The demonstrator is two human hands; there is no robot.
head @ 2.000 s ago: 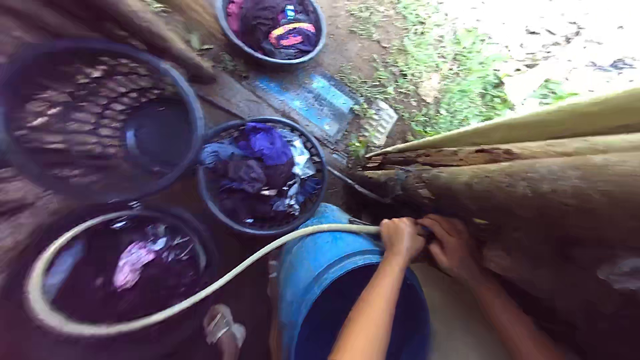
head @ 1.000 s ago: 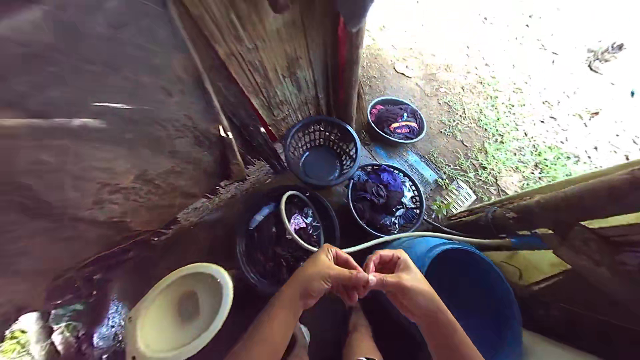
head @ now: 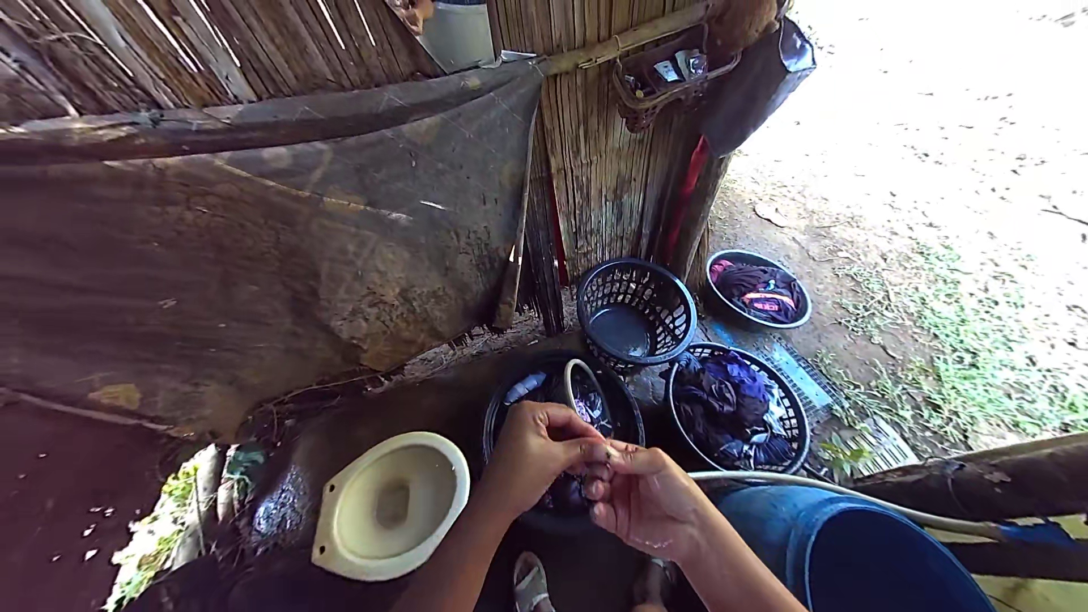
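Observation:
My left hand [head: 544,455] and my right hand [head: 650,501] meet at the fingertips above a dark tub [head: 633,416] of wet laundry. Something tiny may be pinched between the fingers; it is too small to tell. A pale hose [head: 850,493] passes behind my right hand, and its looped part [head: 586,367] lies in the tub. To the right of the tub stands a round basket [head: 803,429] with dark and purple clothes. Behind it are a slatted plastic basket [head: 633,327] without clothes and a basin [head: 803,314] of dark clothes.
A blue plastic barrel [head: 765,518] stands close at the right, below a wooden beam [head: 977,476]. A cream toilet bowl [head: 442,493] is at the left. A dark tarpaulin [head: 340,272] hangs along the wooden wall. A small hanging basket [head: 659,93] holds small items on the wall.
Two seconds ago my hands gripped the hose near the beam at the right; they have let go of it and come together over the tub. The view has swung up and left.

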